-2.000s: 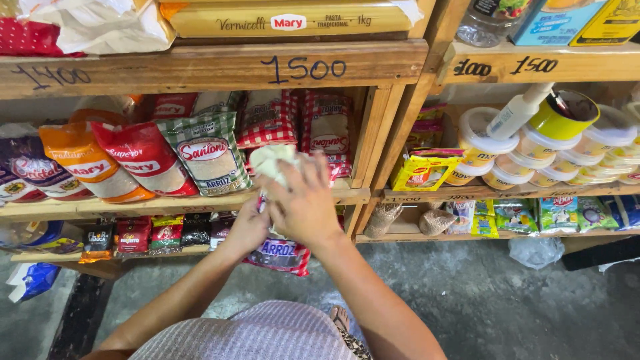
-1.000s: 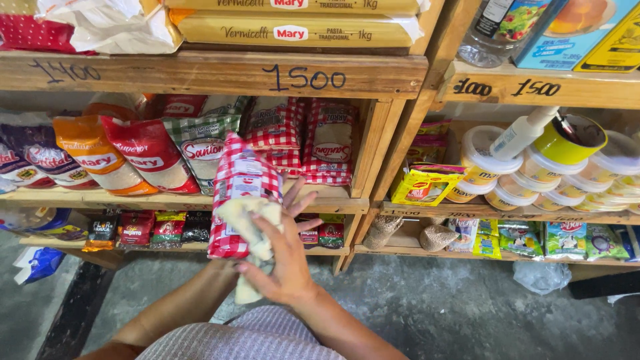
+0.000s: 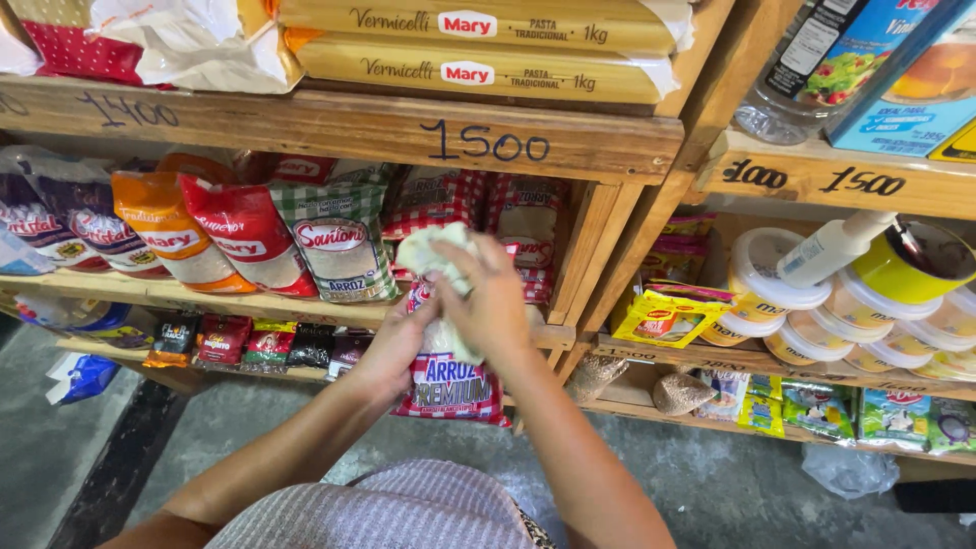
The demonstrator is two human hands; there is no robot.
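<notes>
My left hand (image 3: 400, 343) grips the side of a red-and-white checked bag of rice (image 3: 457, 385), held upright in front of the shelf. My right hand (image 3: 488, 301) presses a pale cloth (image 3: 438, 255) against the upper front of that bag; the cloth bunches above the fingers and hangs below them. Behind the hands, a green checked rice bag (image 3: 339, 240) stands on the middle shelf at the left. Two more red checked bags, one of them here (image 3: 530, 221), stand deeper in the same bay. The top of the held bag is partly hidden by the cloth and my fingers.
Vermicelli packs (image 3: 473, 72) lie on the upper wooden shelf (image 3: 343, 126). More grain bags (image 3: 252, 236) line the left. Across a wooden post, lidded tubs (image 3: 778, 274) and yellow packets (image 3: 667, 313) fill the right shelf. Small coffee packets (image 3: 225, 339) stand lower; a clear plastic bag (image 3: 850, 469) lies beneath the right shelves.
A second ago the bag was tilted with its checked side showing and the cloth low on it. Now its printed front shows, and the cloth and my right hand are higher on it.
</notes>
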